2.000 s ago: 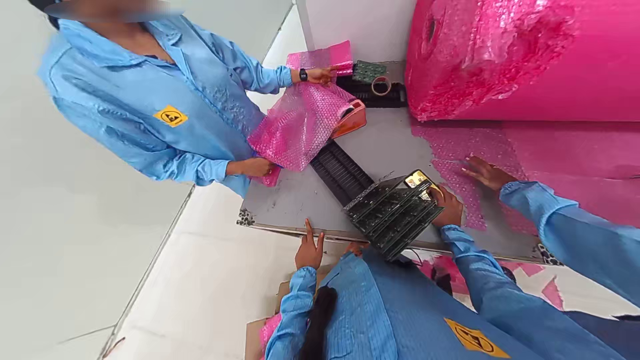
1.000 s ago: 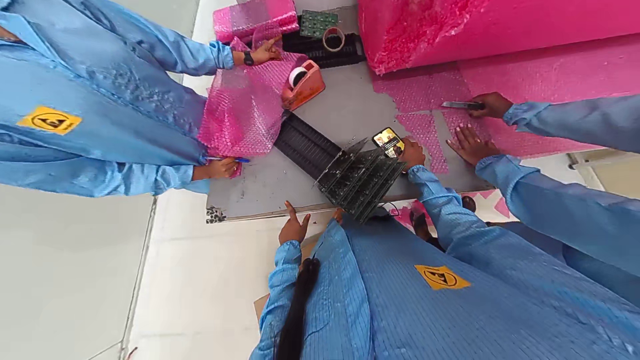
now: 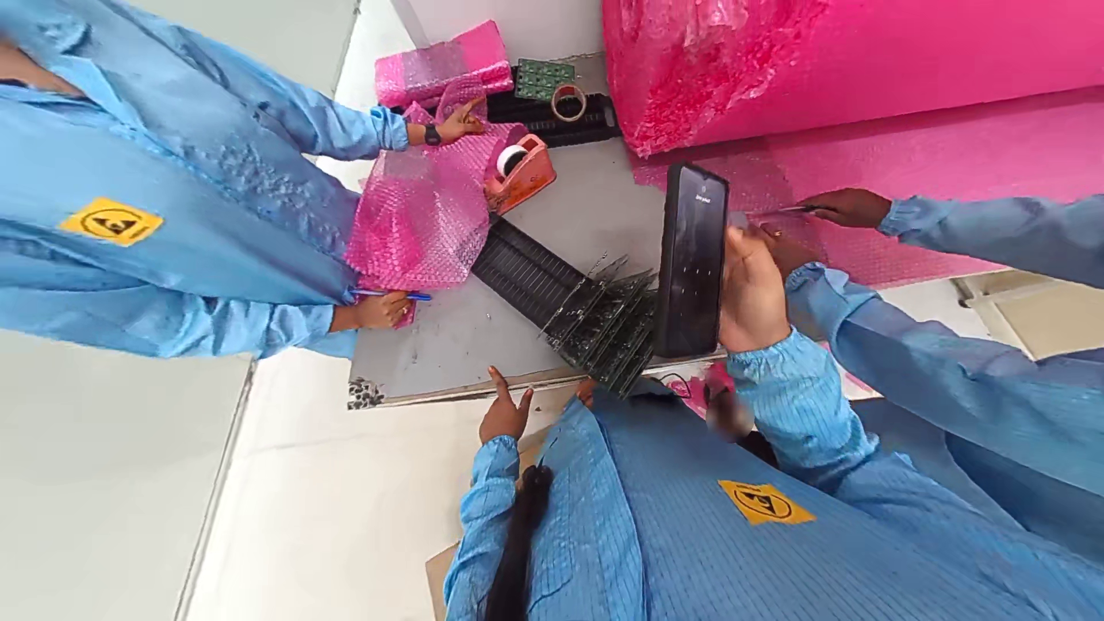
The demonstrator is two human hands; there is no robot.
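My right hand (image 3: 752, 289) is raised over the table's right part, closed around a smartphone (image 3: 693, 259) in a black case with a dark screen. My left hand (image 3: 505, 409) is at the table's front edge, its fingers apart and nothing in it. Between my hands, several green circuit boards (image 3: 604, 328) stand tilted in a slotted black plastic rack (image 3: 530, 269). The phone hides part of the table behind it. An orange tape dispenser (image 3: 524, 175) with a white-cored roll sits beyond the rack, beside pink bubble wrap (image 3: 423, 220).
A co-worker at the left holds the bubble wrap and a blue pen (image 3: 417, 296). Another person's hands at the right hold a thin tool over a bubble-wrap sheet (image 3: 897, 250). A large pink roll (image 3: 845, 60), tape ring (image 3: 568, 103), green board panel (image 3: 543, 79) and second black rack (image 3: 595, 121) are at the back.
My right hand has lifted the phone from beside the boards toward the camera; its screen showed bright yellow before and is dark now. My left hand stays near the table edge.
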